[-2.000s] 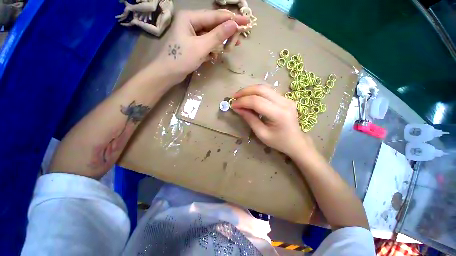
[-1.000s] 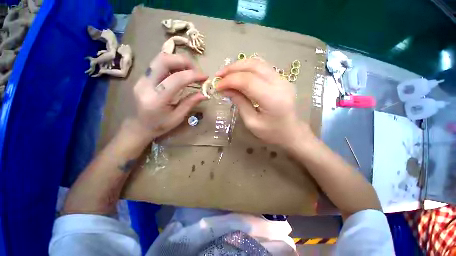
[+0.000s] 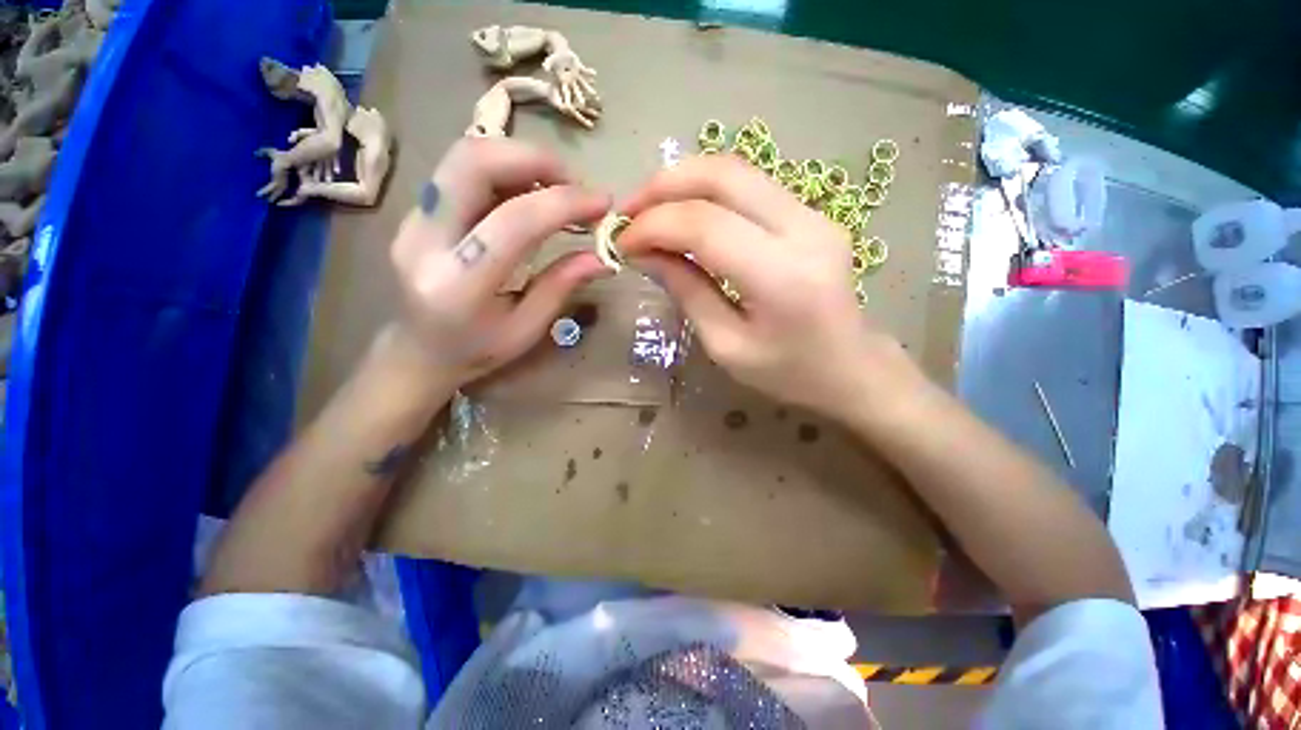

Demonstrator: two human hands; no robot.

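My left hand point(image 3: 492, 264) is closed on a beige figure arm, mostly hidden by the fingers. My right hand point(image 3: 756, 264) pinches a yellow-gold ring point(image 3: 612, 241) against the end of that arm, between the two hands. Whether the ring is around the part cannot be told. A loose pile of yellow-green rings point(image 3: 830, 186) lies on the cardboard behind and right of my right hand. Beige figure arms point(image 3: 535, 72) lie at the board's top, and others point(image 3: 335, 143) lie at its left edge.
A small white disc point(image 3: 567, 332) lies on the cardboard mat point(image 3: 642, 528). A blue bin point(image 3: 129, 357) with beige arms stands left. At right are a pink-red tool point(image 3: 1070, 270), a thin rod point(image 3: 1053, 424), white bottles point(image 3: 1241, 235) and a stained white sheet point(image 3: 1170, 471). A checked red cloth shows at lower right.
My left hand has come from the board's top to its middle with the arm. My right hand has risen from beside the white disc to meet it, with a ring. The view has shifted.
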